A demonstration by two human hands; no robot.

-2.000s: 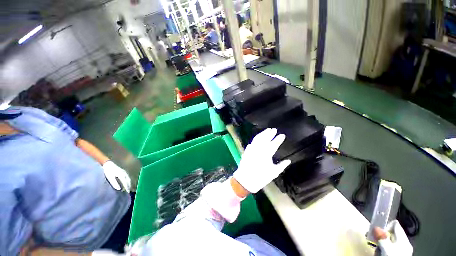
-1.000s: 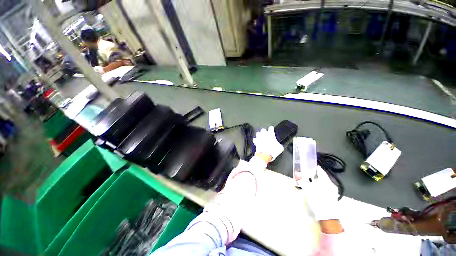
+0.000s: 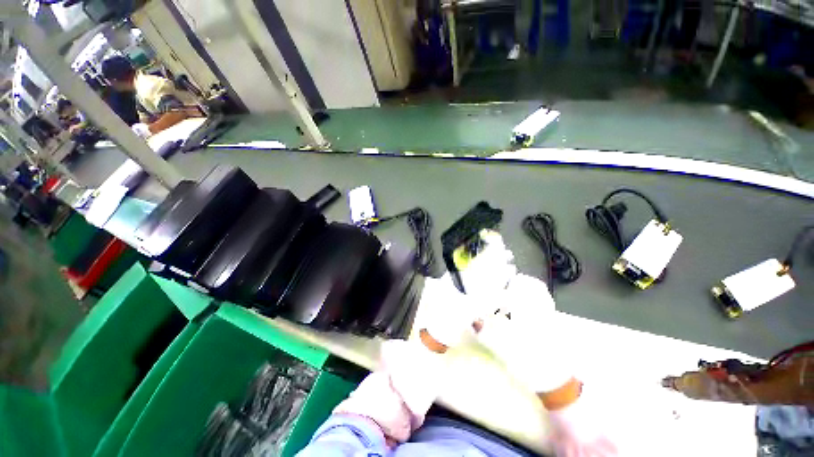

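A black plastic housing [image 3: 470, 227] stands tilted over the belt's near edge. The yellowish end of a white adapter unit [image 3: 480, 249] lies against it. My left hand [image 3: 446, 309], in a white glove, is at the housing's lower end and holds it. My right hand [image 3: 527, 308], also gloved, is beside it and holds the adapter unit. Glare blurs the fingers and the unit's body, and the hands hide the lower ends of both. A black cord [image 3: 552, 249] lies coiled just right of them.
Stacked black housings [image 3: 259, 241] line the edge at left. Green boxes [image 3: 344, 389] stand below; the near one holds bagged housings [image 3: 259, 403]. More units [image 3: 649, 253] with cords lie on the belt [image 3: 500, 183]. A brown tool [image 3: 745, 384] is at right. A person [image 3: 153, 94] sits far left.
My left hand has taken the black housing off the belt and drawn it left. My right hand has brought the adapter unit over to it. The view has turned slightly right since the earliest frame.
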